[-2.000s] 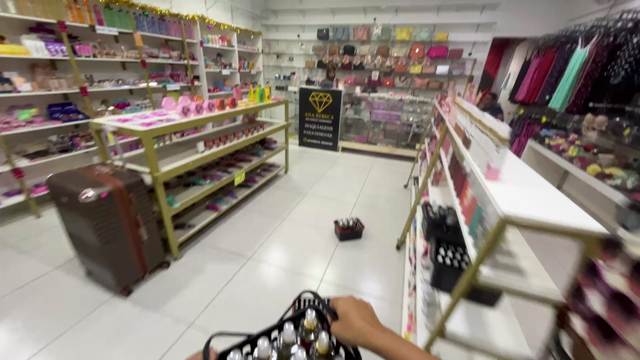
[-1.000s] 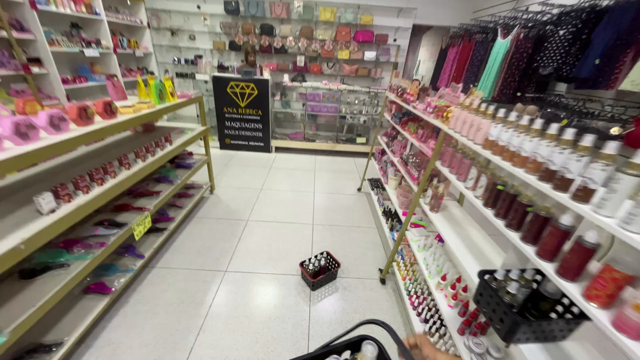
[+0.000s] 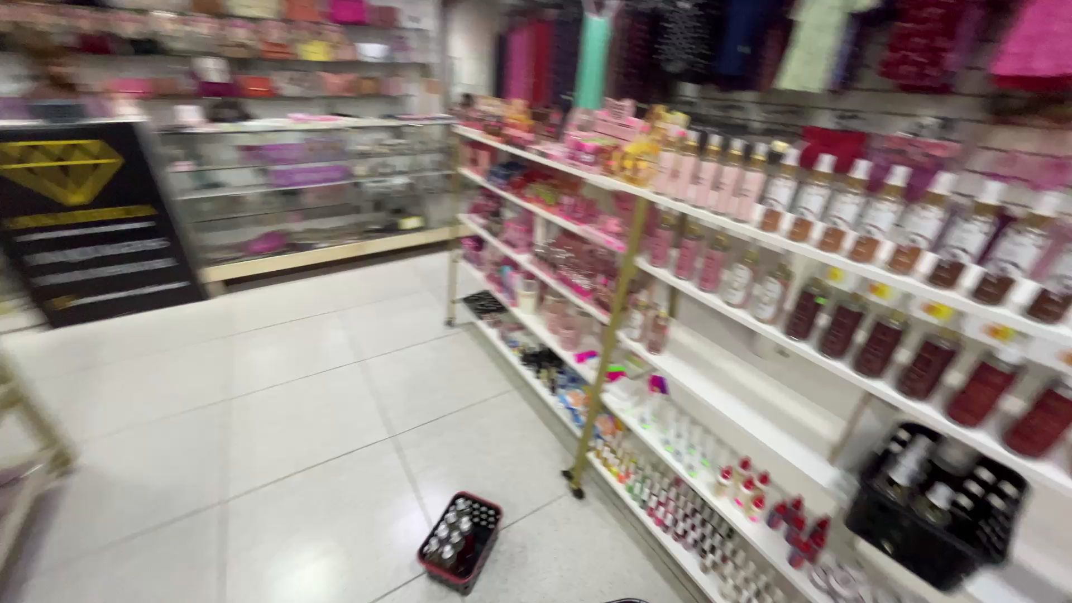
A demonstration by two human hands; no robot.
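Observation:
Neither of my hands shows in the head view now; at the bottom edge only a thin dark curve is visible, perhaps a basket handle (image 3: 626, 600). On the floor stands a small black basket with a red rim (image 3: 461, 543), holding several capped bottles. Another black plastic basket (image 3: 936, 502) with bottles rests on a shelf at the lower right. Spray bottles with white caps (image 3: 896, 209) line the top shelf, and dark red bottles (image 3: 930, 360) stand on the one below.
A white shelving unit with a gold metal post (image 3: 615, 335) runs along the right, its foot on the tiled floor (image 3: 318, 435). A black sign (image 3: 92, 226) and a glass display counter (image 3: 310, 193) stand behind. Part of a gold-framed shelf (image 3: 29, 419) is at the left.
The carried basket and the hand on its handle have dropped out of sight at the bottom. The view has swung right toward the shelves. The basket on the floor remains there.

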